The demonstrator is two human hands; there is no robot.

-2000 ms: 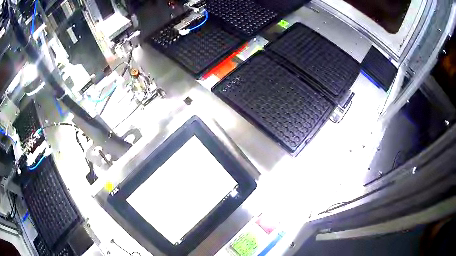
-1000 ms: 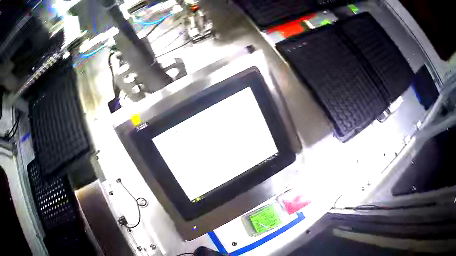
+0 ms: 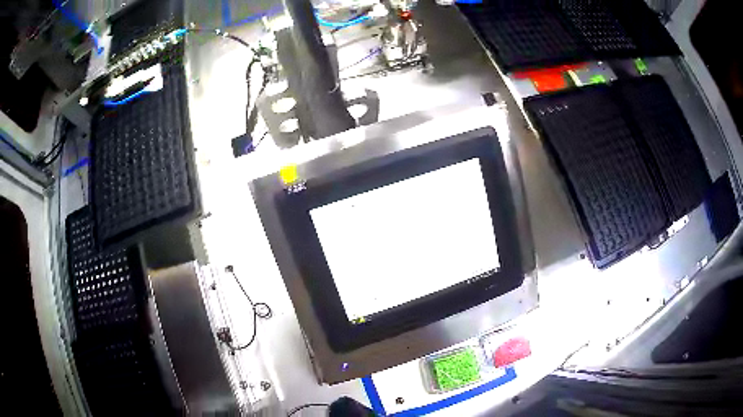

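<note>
Neither of my hands is in the picture. Nearest in front of me is the touchscreen monitor (image 3: 407, 240), with a black frame, a bright white screen and a metal housing, slightly tilted in view. Below it a green square (image 3: 455, 369) and a red one (image 3: 512, 351) lie side by side, edged by blue tape (image 3: 448, 404). Part of a black computer mouse (image 3: 350, 408) shows at the bottom edge, cut off. A black component tray with a grid of pockets (image 3: 603, 171) lies to the right, with another against its far side.
Black trays (image 3: 142, 163) are at the left, one lower (image 3: 102, 285). A grey metal plate (image 3: 186, 334) and a looped thin cable (image 3: 259, 310) lie left of the monitor. A thick dark column (image 3: 314, 73) rises behind it. More trays (image 3: 529, 32) are at the far right.
The view has turned and shifted left, so the monitor sits more upright and further right, and more of the left trays shows. The mouse has come in at the bottom edge. No hand appears in any frame.
</note>
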